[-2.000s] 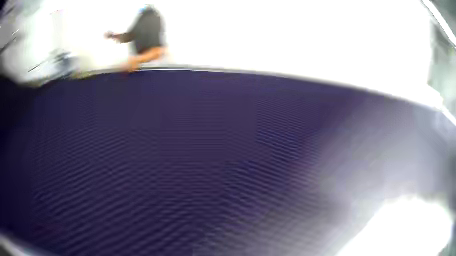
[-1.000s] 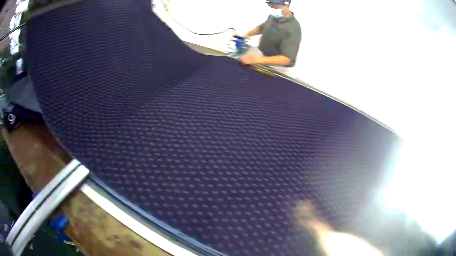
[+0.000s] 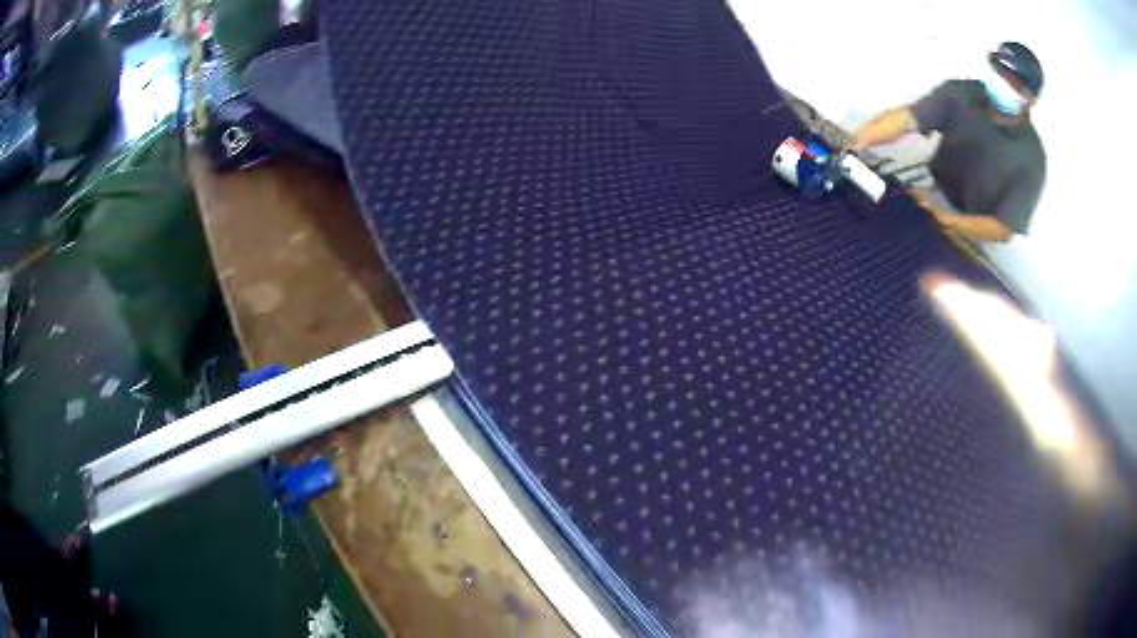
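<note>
Dark navy-purple fabric ply (image 3: 599, 324) with rows of pale dots covers the table and passes over the inner end of the white end-cutter track (image 3: 268, 421). The pale blue layered edge of the fabric lay (image 3: 549, 509) shows below it. A blurred, overexposed shape at the right looks like my right hand (image 3: 985, 330) and forearm over the fabric; its fingers cannot be made out. My left hand is not in view. The blue-and-white end cutter (image 3: 817, 167) is at the far side, by another person's hands.
Another person (image 3: 991, 156) stands across the table by the white wall. Blue supports (image 3: 303, 481) sit under the rail on the brown table board (image 3: 412, 523). Folded grey-blue cloth (image 3: 299, 90) lies at the upper left. The green floor (image 3: 187, 573) has scraps.
The view has swung left, showing more of the rail and floor. The blurred hand shape is now farther up and right. The person and cutter appear farther right.
</note>
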